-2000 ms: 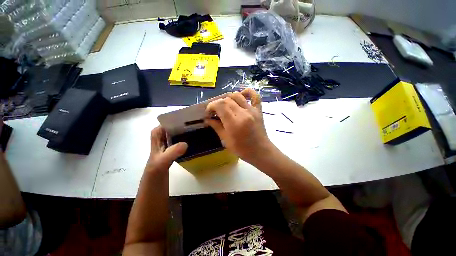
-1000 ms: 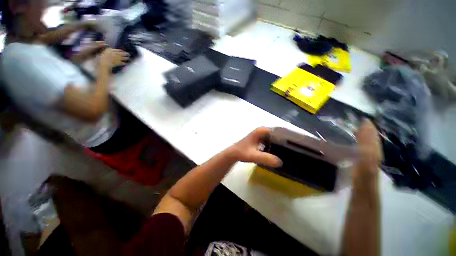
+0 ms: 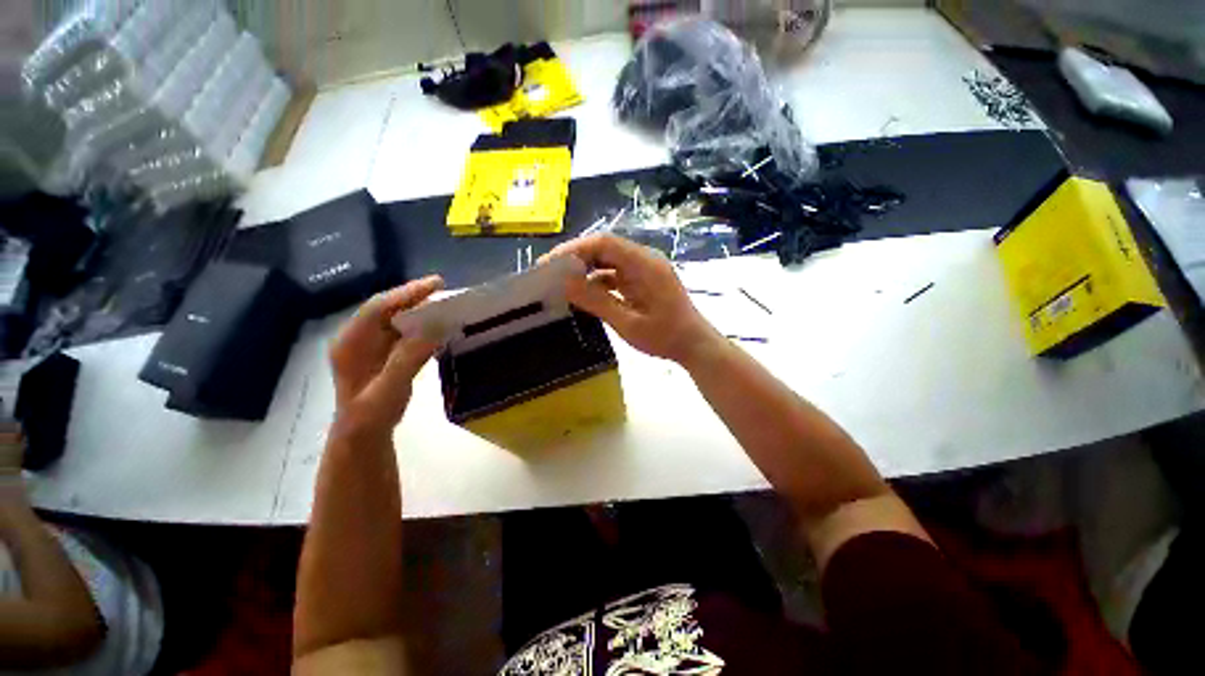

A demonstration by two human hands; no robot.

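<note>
The outer box (image 3: 562, 409) stands upright at the table's front, yellow outside, with its black top end open towards me. Its top flap (image 3: 496, 301) is raised, with a pale grey inside and a dark narrow slot. My left hand (image 3: 379, 354) holds the flap's left end between thumb and fingers. My right hand (image 3: 632, 293) holds the flap's right end. Both hands are bare. The outer side of the flap is hidden, and I cannot tell whether a handle is in the slot.
Black inner boxes (image 3: 225, 337) stand at left. Flat outer boxes (image 3: 510, 189) lie at back centre. A black handle pile (image 3: 806, 209) and clear plastic bag (image 3: 733, 112) are behind right. A finished box (image 3: 1081, 271) stands at right. A person's arm (image 3: 46, 568) shows at lower left.
The view swung left and came back. My left hand has moved from the box's side up to the flap's left end. My right hand has moved to the flap's right end.
</note>
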